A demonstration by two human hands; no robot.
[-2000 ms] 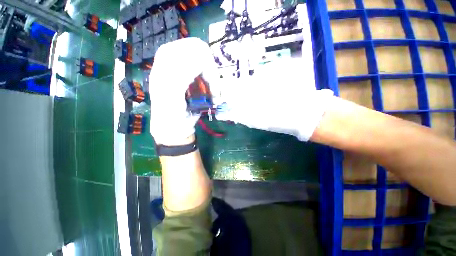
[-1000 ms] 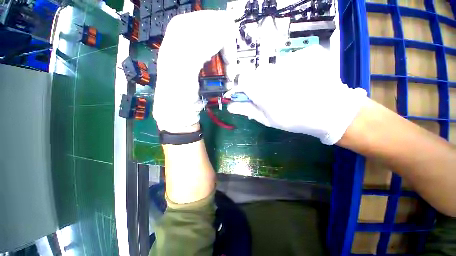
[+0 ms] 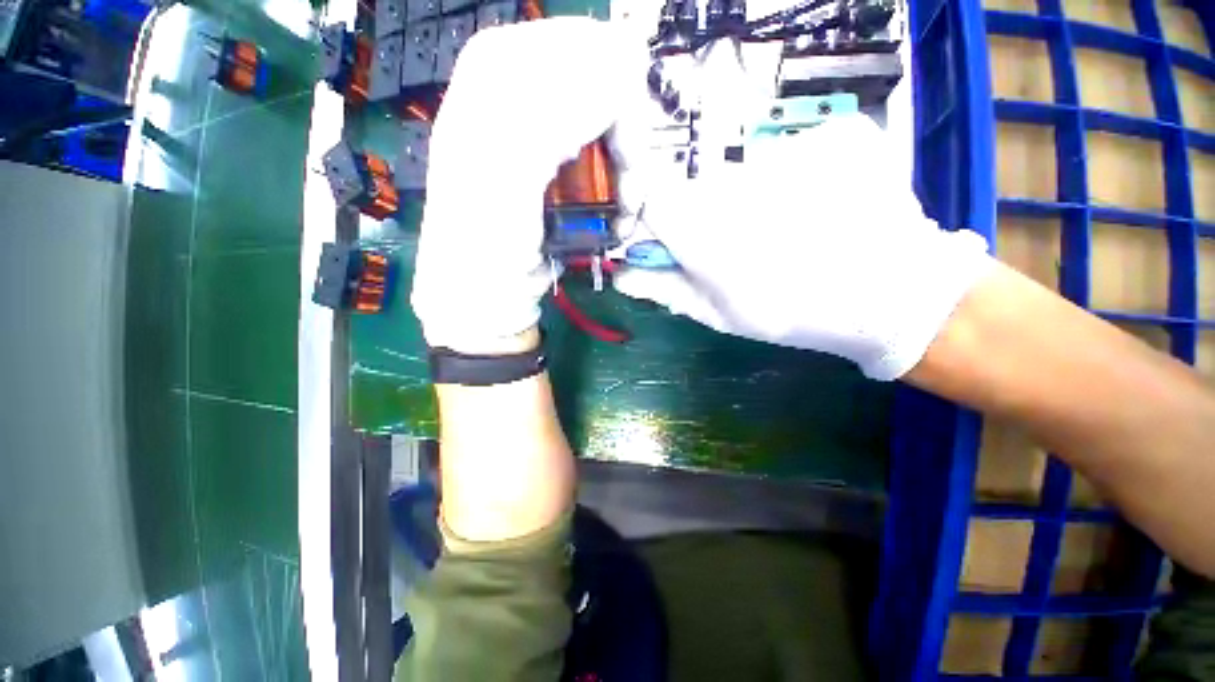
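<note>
My left hand (image 3: 486, 187), in a white glove, holds a coil component (image 3: 581, 200) with orange copper winding, a blue part and thin lead pins at its lower end. My right hand (image 3: 813, 240), also in a white glove, is beside the coil's lead end and holds a light-blue tool (image 3: 650, 255), of which only a short piece shows between the fingers. The tool's tip is too small to tell apart from the leads. The red curved handles (image 3: 590, 320) of pliers lie on the bench below the coil, partly hidden.
The white fixture (image 3: 766, 80) with black cables and a pale teal block (image 3: 804, 115) is behind my right hand. A blue divided tray (image 3: 946, 320) is at right. Grey and orange coils (image 3: 356, 277) are at left, beside the green conveyor (image 3: 240, 320).
Since two seconds ago the view has shifted, and the hands and coil appear further right and higher. The light-blue tool shows more clearly. Both hands stay together at the coil.
</note>
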